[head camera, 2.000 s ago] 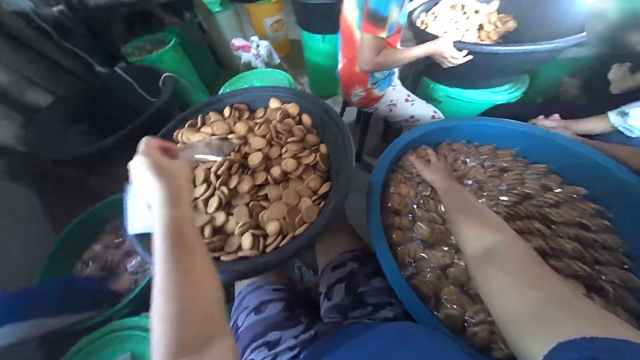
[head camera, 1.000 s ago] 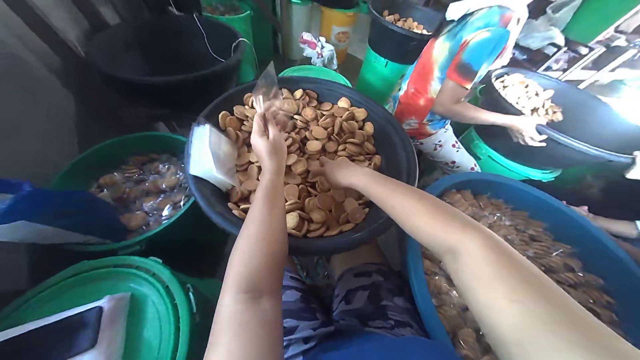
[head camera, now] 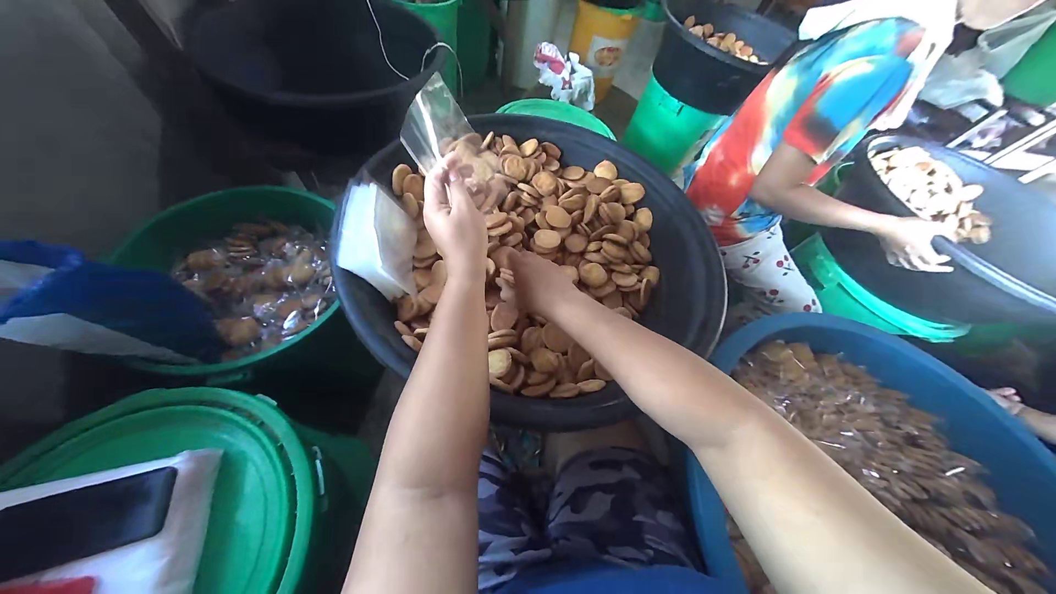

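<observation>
A round black basin [head camera: 693,272] full of loose round cookies [head camera: 577,223] stands in front of me. My left hand [head camera: 452,206] holds a clear plastic bag [head camera: 435,124] by its edge over the cookies at the basin's left part. Just right of it and lower, my right hand [head camera: 532,280] reaches down into the cookies, its fingers partly hidden among them; whether it grips any cannot be told. A stack of clear plastic bags [head camera: 375,239] leans inside the basin's left rim.
At the right is a blue tub [head camera: 949,396] of packed cookies. A green bucket [head camera: 223,198] with bagged cookies and a lidded green bucket [head camera: 247,495] bearing a dark phone-like slab [head camera: 82,520] stand left. A person [head camera: 825,157] works at another black basin [head camera: 1006,272].
My right hand has moved from the blue tub into the cookies of the black basin. My left hand held a clear bag earlier too. The view has shifted left.
</observation>
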